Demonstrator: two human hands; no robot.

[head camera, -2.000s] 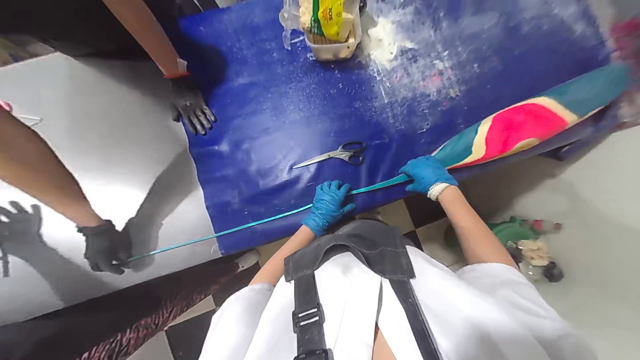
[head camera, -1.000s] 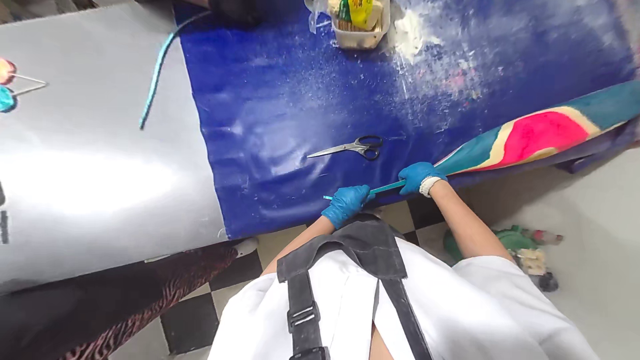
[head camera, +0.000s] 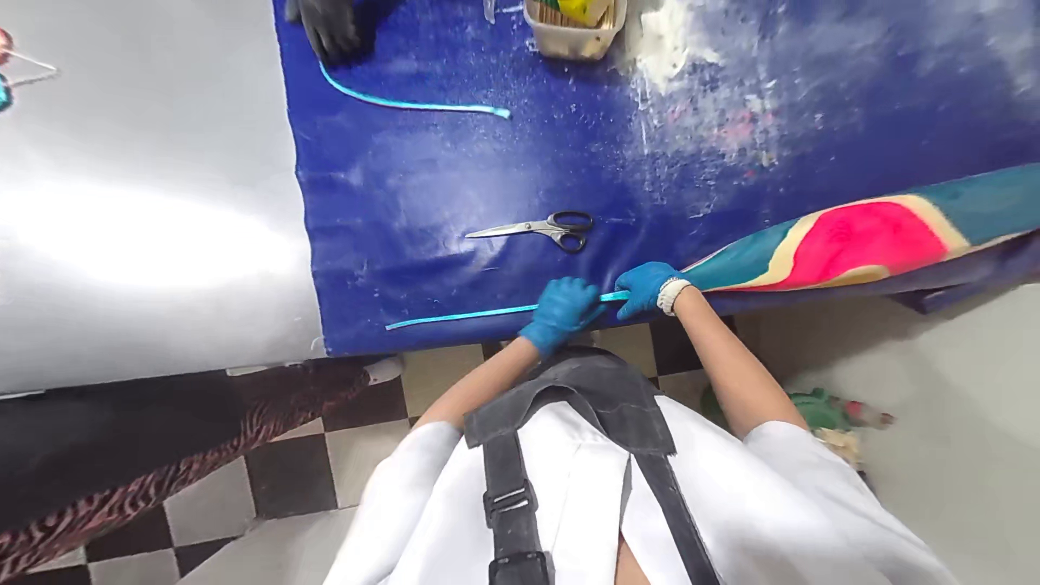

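My left hand, in a blue glove, rests on a thin turquoise strand near the front edge of the blue-covered table; its fingers are blurred. Just to its right, my right hand, also gloved in blue, grips the strand where it narrows from a thick tapering roll of turquoise, pink and cream. The strand's free end lies to the left on the blue cover. Above my left hand are metal scissors with black handles.
A co-worker's black-gloved hand touches a separate turquoise strand at the upper left. A plastic tub stands at the top beside white powder. A bare metal surface adjoins the blue cover.
The strand earlier stretched left to a co-worker's hand; now its end lies near my left hand. A separate strand, hanging toward the metal surface one second ago, now lies on the blue cover.
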